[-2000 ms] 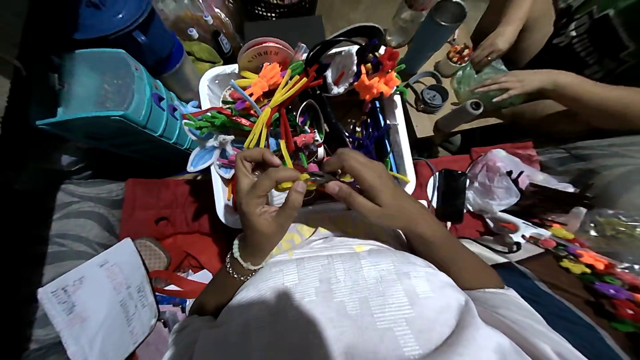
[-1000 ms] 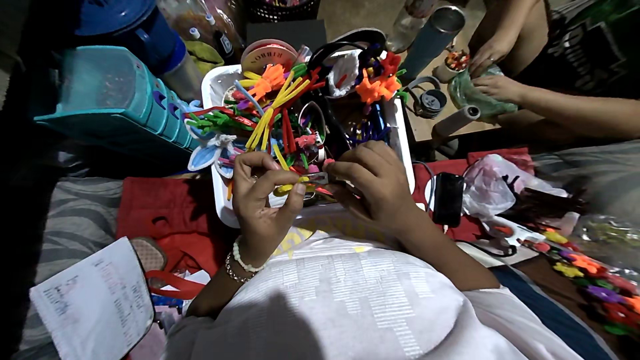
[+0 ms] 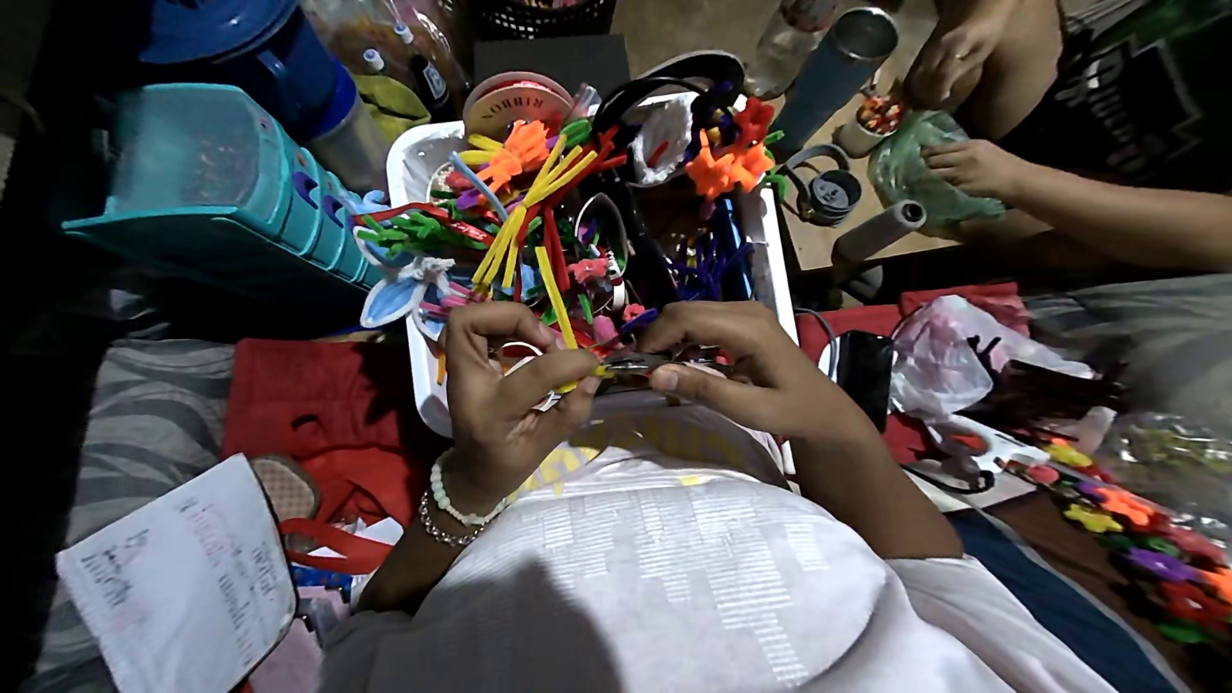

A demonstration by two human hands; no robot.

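Observation:
My left hand (image 3: 515, 385) pinches a yellow pipe cleaner (image 3: 555, 298), whose free length points up and away from me; a thin white loop shows among the fingers. My right hand (image 3: 736, 361) is closed around a small metal tool (image 3: 630, 365), perhaps pliers or cutters, whose tip meets the yellow piece at my left fingertips. Just beyond both hands is a white plastic basket (image 3: 781, 279) filled with yellow pipe cleaners (image 3: 515, 226), orange fuzzy flowers (image 3: 520, 154), black headbands and a ribbon spool (image 3: 518, 104).
A teal drawer unit (image 3: 183, 154) stands left of the basket. On the right are a tumbler (image 3: 837, 72), a tape roll (image 3: 830, 192), a phone (image 3: 863, 378) and fuzzy flowers (image 3: 1155, 539). Another person's hand (image 3: 977, 168) touches a green plastic bag (image 3: 914, 168). Written paper (image 3: 183, 587) lies lower left.
A yellow pipe cleaner now stands up from my left fingers, and the metal tool shows more plainly between my hands. The other person's hands have shifted slightly around the green bag.

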